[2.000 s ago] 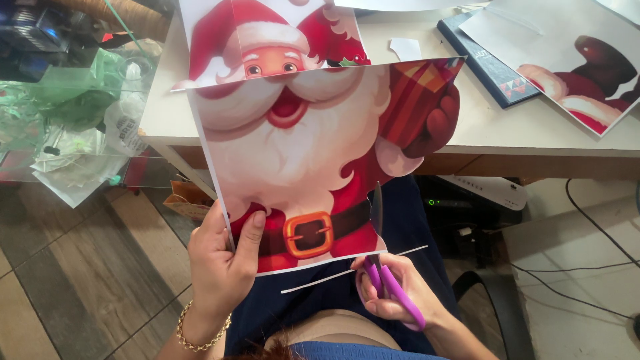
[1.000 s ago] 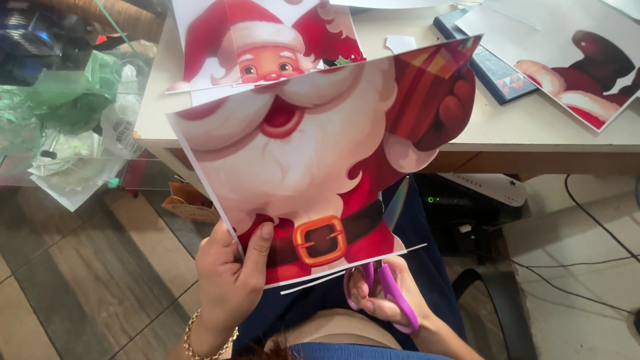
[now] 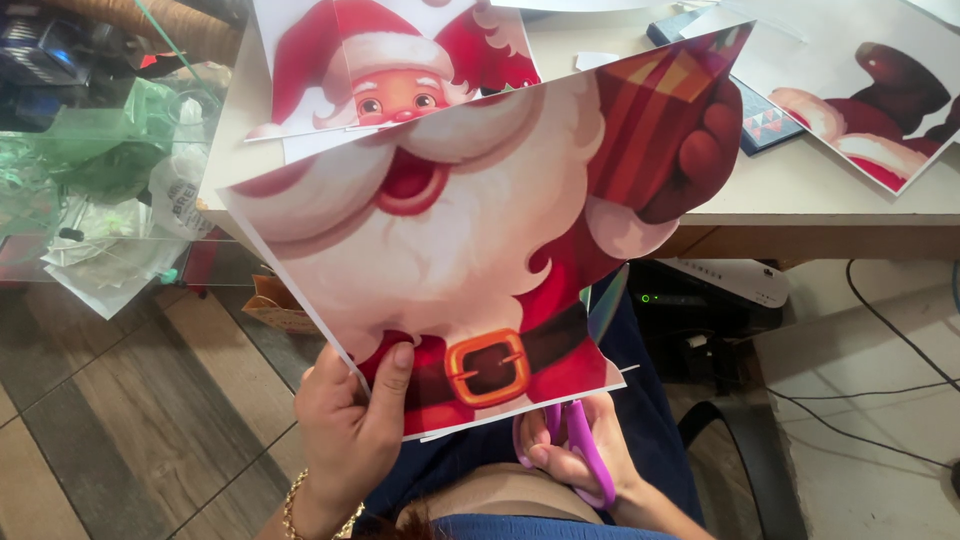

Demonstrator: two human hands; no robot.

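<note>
My left hand (image 3: pixel 360 420), with a gold chain bracelet, pinches the lower left edge of a printed paper sheet (image 3: pixel 480 255) showing Santa's beard, belt and a gift. The sheet's right side is cut along the outline. Below its bottom edge, my right hand (image 3: pixel 574 450) holds purple-handled scissors (image 3: pixel 592 450); their blades are hidden behind the paper. A thin white paper strip (image 3: pixel 630 368) lies on my lap, mostly covered by the sheet. Behind the held sheet, a print of Santa's eyes and red hat (image 3: pixel 390 67) rests on the white table.
On the white table (image 3: pixel 720 187) lie a print of a boot (image 3: pixel 900 105), a dark blue patterned box (image 3: pixel 772 124) and a paper scrap (image 3: pixel 596 60). Plastic bags (image 3: pixel 112 150) fill a glass shelf at left. Below the table are a black device (image 3: pixel 697 300), cables and a chair armrest (image 3: pixel 742 450).
The held sheet has tilted, its right side rising and its left side dropping. My right hand with the scissors has moved slightly under the bottom edge, so the blades no longer show.
</note>
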